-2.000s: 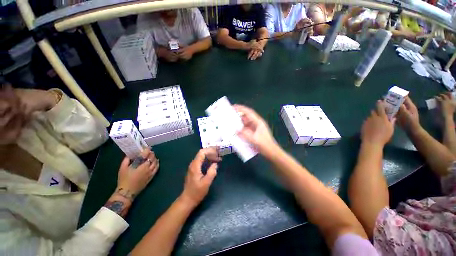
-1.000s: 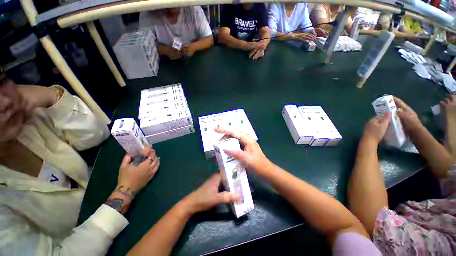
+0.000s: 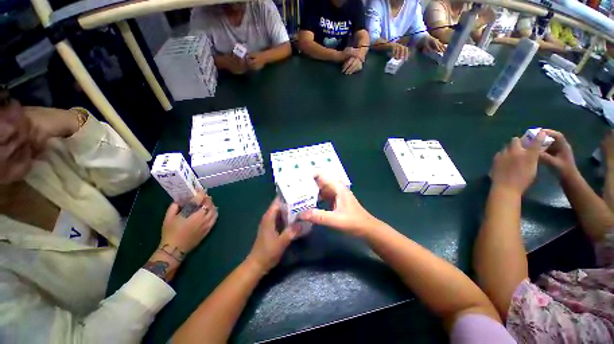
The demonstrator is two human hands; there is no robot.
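A white carton (image 3: 296,199) with small dark print is held between my two hands, its end towards me. My left hand (image 3: 273,235) grips it from the left and below. My right hand (image 3: 343,208) has its thumb and fingers on the carton's right side and near end. A row of cartons (image 3: 322,158) with small green marks lies on the dark green table (image 3: 363,255) just behind the held carton, which hides part of it. The underside of the held carton is hidden by my fingers.
A layered stack of cartons (image 3: 225,144) lies left. The left neighbour's hand (image 3: 188,225) holds an upright carton (image 3: 174,176). Another group of cartons (image 3: 425,165) lies right. The right neighbour's hands (image 3: 517,164) hold a carton. Shelf posts (image 3: 101,101) and a taller stack (image 3: 186,67) stand far left.
The carton in my hands has moved up and away from me, tilting from lengthwise view to end-on, near the row. The right neighbour's carton has tilted too.
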